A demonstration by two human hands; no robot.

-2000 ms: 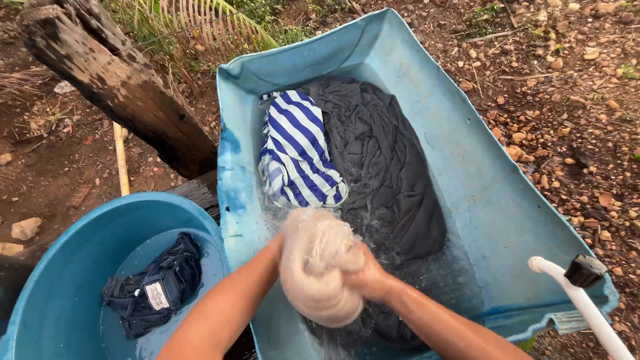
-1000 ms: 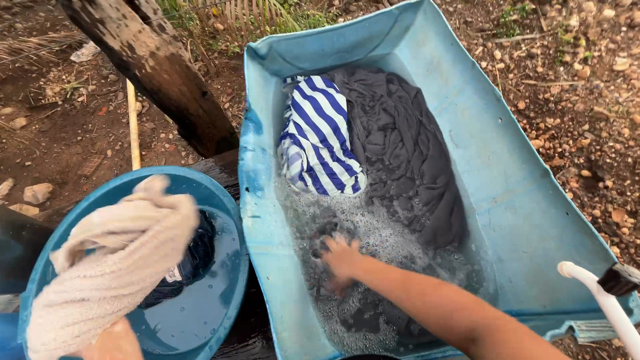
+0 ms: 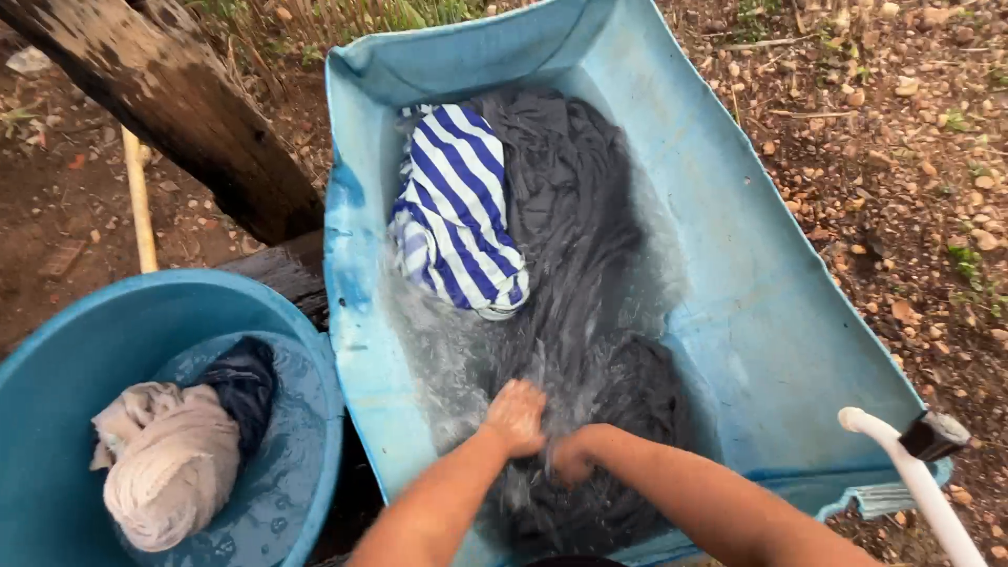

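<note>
My left hand [image 3: 516, 416] and my right hand [image 3: 572, 459] are low in the blue plastic trough [image 3: 787, 331], close together at the water over dark grey cloth [image 3: 567, 205]. The fingers are partly hidden by splashing water and blur, so what they grip cannot be made out. Beyond them, a blue-and-white striped cloth [image 3: 465, 205] lies partly on the grey cloth near the trough's left wall. In the round blue tub [image 3: 55, 339] at left, a twisted beige cloth [image 3: 177, 472] rests against a dark blue garment [image 3: 246, 386] in shallow water.
A white pipe [image 3: 913, 472] with a black fitting [image 3: 935, 435] reaches over the trough's near right corner. A weathered wooden post [image 3: 181, 118] leans at upper left, beside a pale stick [image 3: 139, 205]. Pebbly soil [image 3: 906, 197] borders the trough's right side.
The beige cloth, held by my left hand above the tub a second ago, now lies in it. My left hand has moved right to the trough, and the grey cloth there is more spread out.
</note>
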